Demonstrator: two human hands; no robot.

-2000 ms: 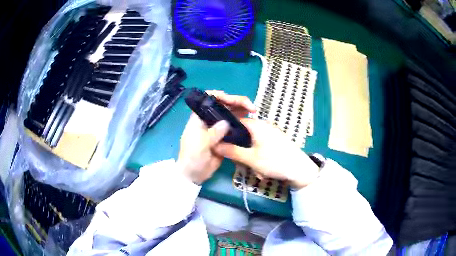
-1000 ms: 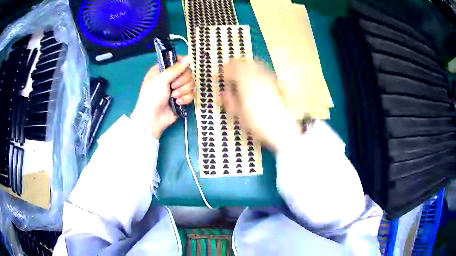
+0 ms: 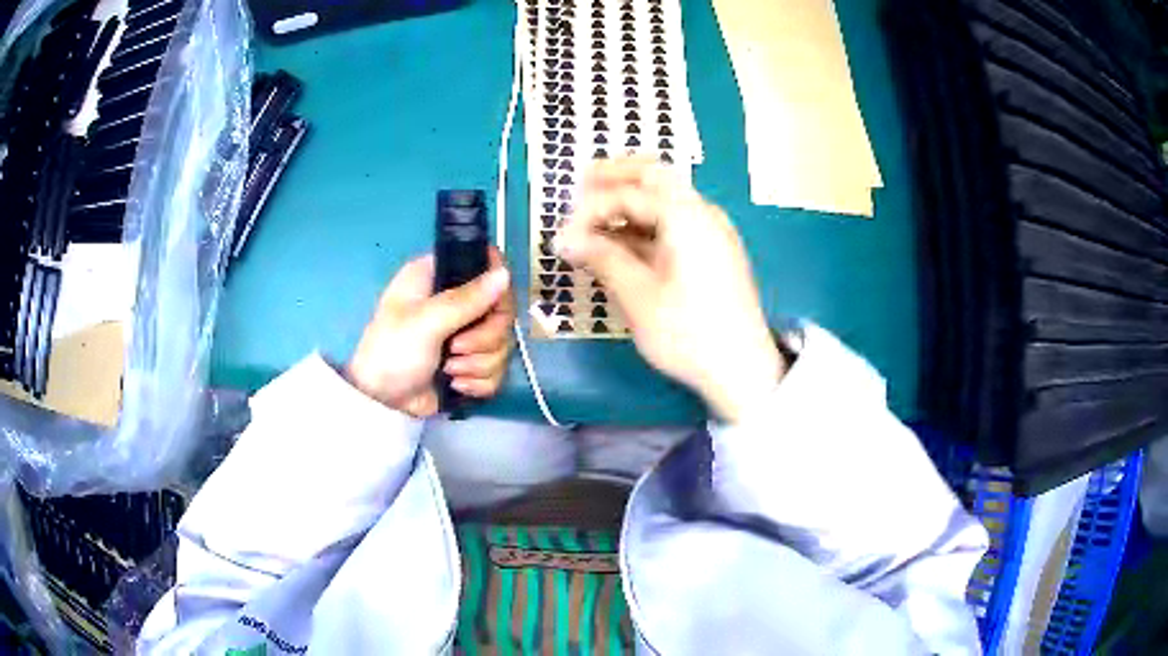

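My left hand (image 3: 442,333) is closed around a bundle of slim black parts (image 3: 461,231), held upright with their ends showing above the fist. My right hand (image 3: 660,263) is over the pad sheet (image 3: 632,90), its thumb and fingertips close together. It is blurred, and I cannot tell whether a pad is between the fingers. The pad sheet is a long cream sheet with rows of tiny black pads. A corner near its lower left end looks lifted or folded.
Bagged black parts in a clear plastic bag (image 3: 192,244) lie at left, with loose black parts (image 3: 263,160) beside it. Blank tan sheets (image 3: 801,103), a slotted foam tray (image 3: 1076,256) and a blue crate (image 3: 1095,551) are at right. A white cable (image 3: 509,141) runs beside the pad sheet.
The two hands were together on the black parts, then separated. The right hand is now over the lower part of the pad sheet. The view has shifted, and the fan is mostly out of it.
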